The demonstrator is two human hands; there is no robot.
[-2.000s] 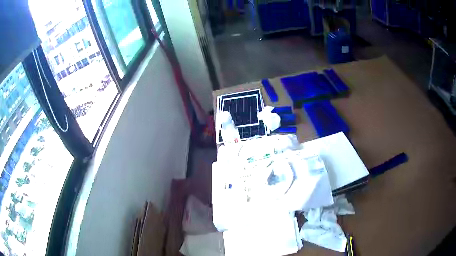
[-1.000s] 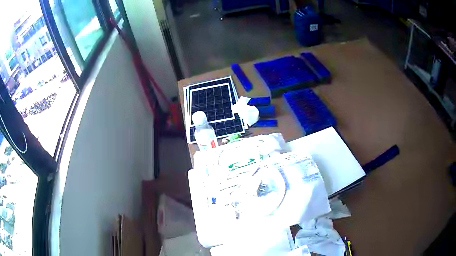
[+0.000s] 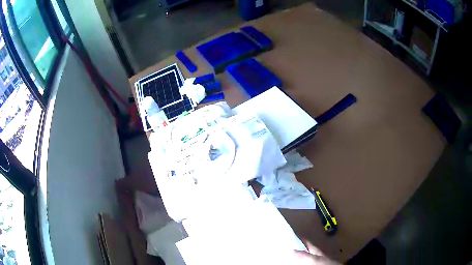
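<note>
A bright white pile of foam packing sheets (image 3: 233, 227) lies at the table's near left, partly overexposed. My right hand (image 3: 313, 256) shows only as a small, blurred part at the bottom edge, by the pile's near right corner. Whether it grips a sheet cannot be told. My left hand is out of the picture. White packing with a round coil (image 3: 220, 150) on it lies farther up the pile. A white flat sheet (image 3: 277, 119) rests on a dark stack beside it. Crumpled white paper (image 3: 287, 189) and a yellow and black utility knife (image 3: 325, 211) lie to the right.
Dark blue cell stacks (image 3: 227, 49) and a blue strip (image 3: 336, 107) lie on the brown table (image 3: 383, 114). A white-framed black panel (image 3: 163, 90), white bottle (image 3: 153, 111) and crumpled wipe (image 3: 192, 90) are at the far left. A dark block (image 3: 442, 118) sits at the right edge.
The view has swung right and down, so the table things appear farther left and higher. The whole knife and part of my right hand now show at the bottom.
</note>
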